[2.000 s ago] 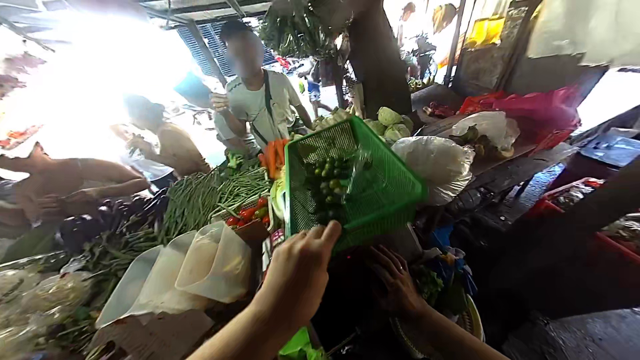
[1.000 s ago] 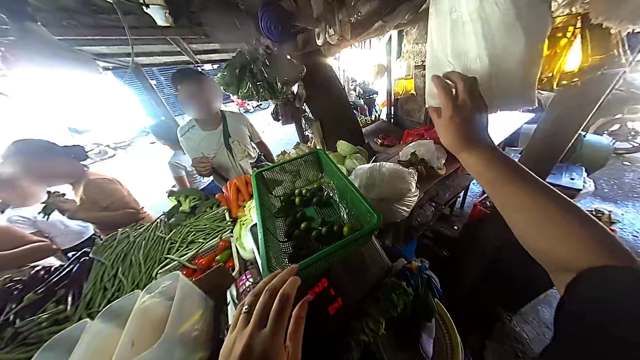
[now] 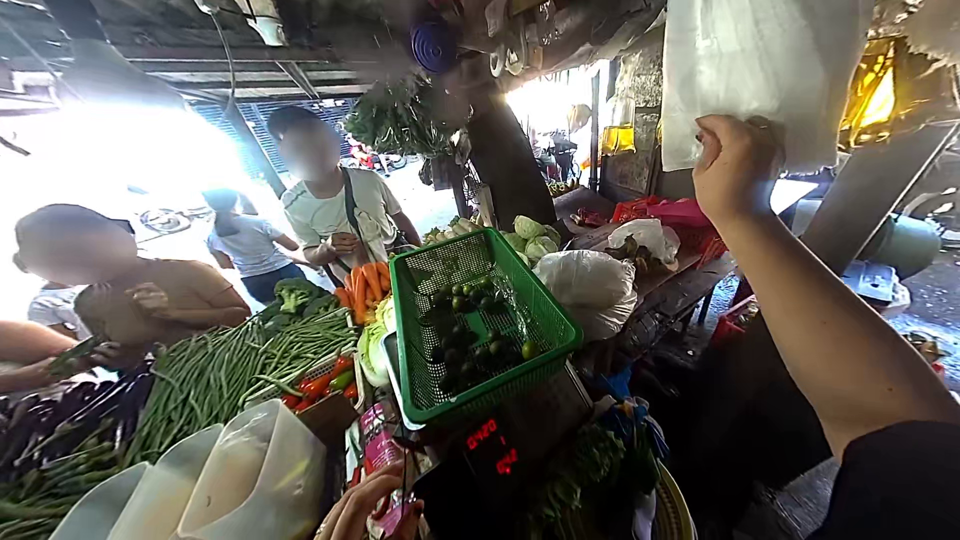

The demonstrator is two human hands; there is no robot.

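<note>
My right hand (image 3: 739, 169) is raised at the upper right, its fingers closed on the lower part of a hanging stack of white plastic bags (image 3: 757, 67). At the bottom, my left hand (image 3: 371, 506) is partly cut off by the frame, beside a digital scale (image 3: 487, 450) with red lit digits; whether it grips anything is unclear. A green plastic basket (image 3: 484, 394) rests on the scale, holding small round green citrus fruits (image 3: 469, 296) and a piece of clear plastic.
Long green beans (image 3: 206, 375), carrots (image 3: 365, 289), broccoli (image 3: 296, 295), peppers (image 3: 322, 384) and eggplants (image 3: 67, 416) lie left. Translucent containers (image 3: 247, 480) stand at lower left. A filled white bag (image 3: 589, 289) sits right of the basket. A person (image 3: 345, 214) stands across the stall, others further left.
Two seconds ago my left hand was at the green basket's near edge and my right hand was low beside it. My right hand has risen to the hanging bags; my left is now lower, by the scale.
</note>
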